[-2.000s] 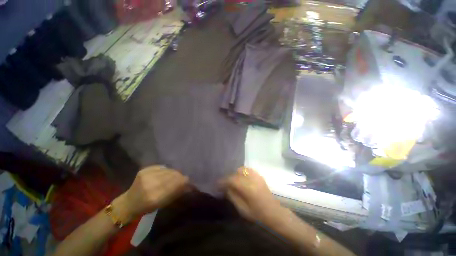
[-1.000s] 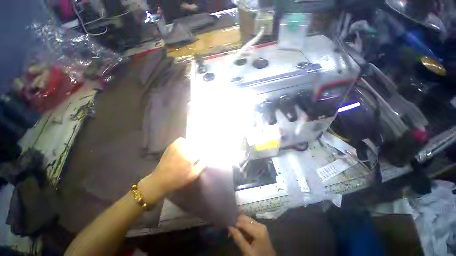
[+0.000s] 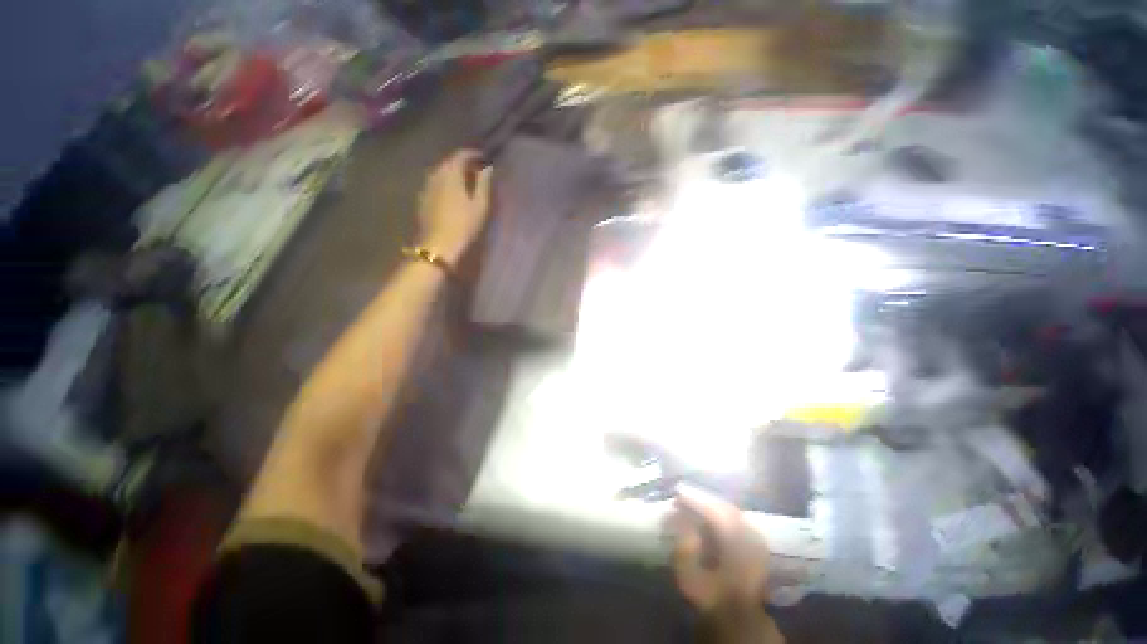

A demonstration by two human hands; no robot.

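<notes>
The view is blurred. Dark brown-grey garment panels (image 3: 359,189) lie left of the machine, with a stack of smaller folded pieces (image 3: 535,239) on them. My left hand (image 3: 455,201) is at the left edge of that stack, arm stretched forward; whether its fingers grip cloth is unclear. My right hand (image 3: 723,547) is at the table's front edge, its fingertips at a small dark tool (image 3: 639,455), possibly thread snips. I cannot tell if it holds the tool. The overlock machine (image 3: 1006,157) is partly hidden by lamp glare, which washes out the needle area.
A crumpled dark cloth bundle (image 3: 157,359) lies at the left. Red material (image 3: 245,101) is at the upper left, and more red (image 3: 176,554) shows below the table. White printed slips (image 3: 962,535) lie at the right front, beside a yellow sticker (image 3: 824,413).
My left hand has moved from the cloth by the needle area forward to the folded stack. My right hand has let go of the cloth piece and is now by the dark tool. The view has shifted left.
</notes>
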